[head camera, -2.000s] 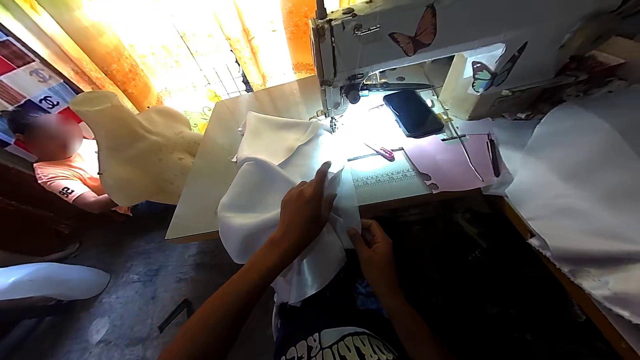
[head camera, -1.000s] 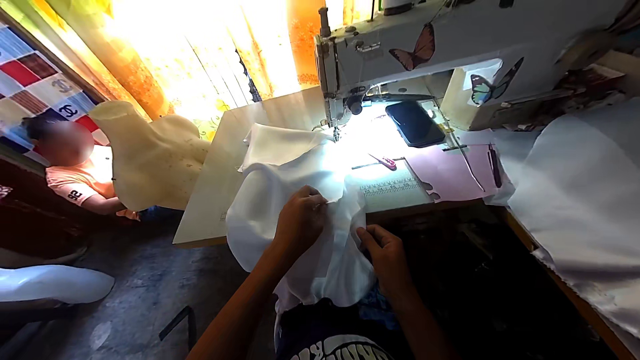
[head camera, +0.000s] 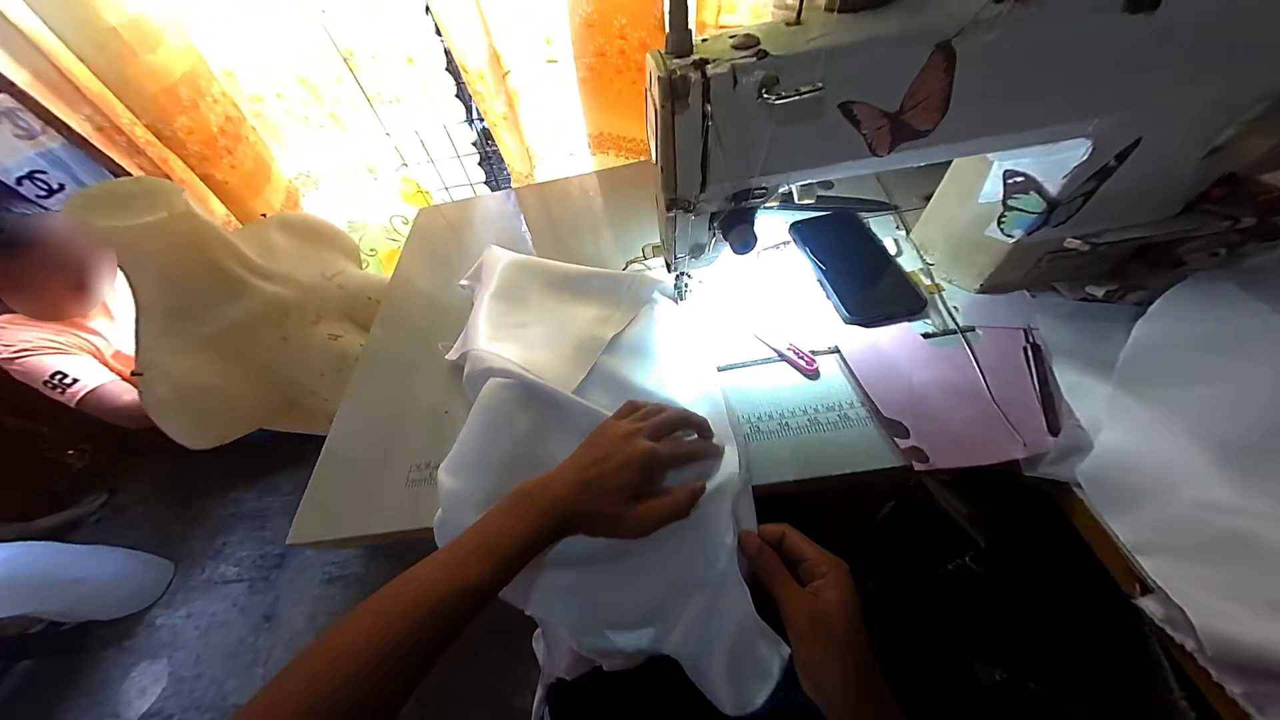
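Note:
White satiny fabric (head camera: 560, 450) lies under the needle area of a sewing machine (head camera: 800, 110) and drapes over the table's front edge towards my lap. My left hand (head camera: 640, 470) rests on top of the cloth, palm down with fingers slightly spread. Lower and to the right, my right hand (head camera: 800, 580) pinches the fabric's right edge between thumb and fingers. The presser foot (head camera: 682, 287) touches or nearly touches the cloth's far part; glare from the lamp hides the detail there.
A phone (head camera: 858, 268), pink-handled thread snips (head camera: 795, 357) and a pink sheet (head camera: 940, 400) lie right of the needle. More white fabric (head camera: 1190, 450) is at the far right. A dress form (head camera: 260, 310) and a person (head camera: 60, 330) are at the left.
My left hand, gathering the cloth with its fingers a second ago, now lies flatter on it. The fabric beneath looks smoother. My right hand stays at the cloth's right edge.

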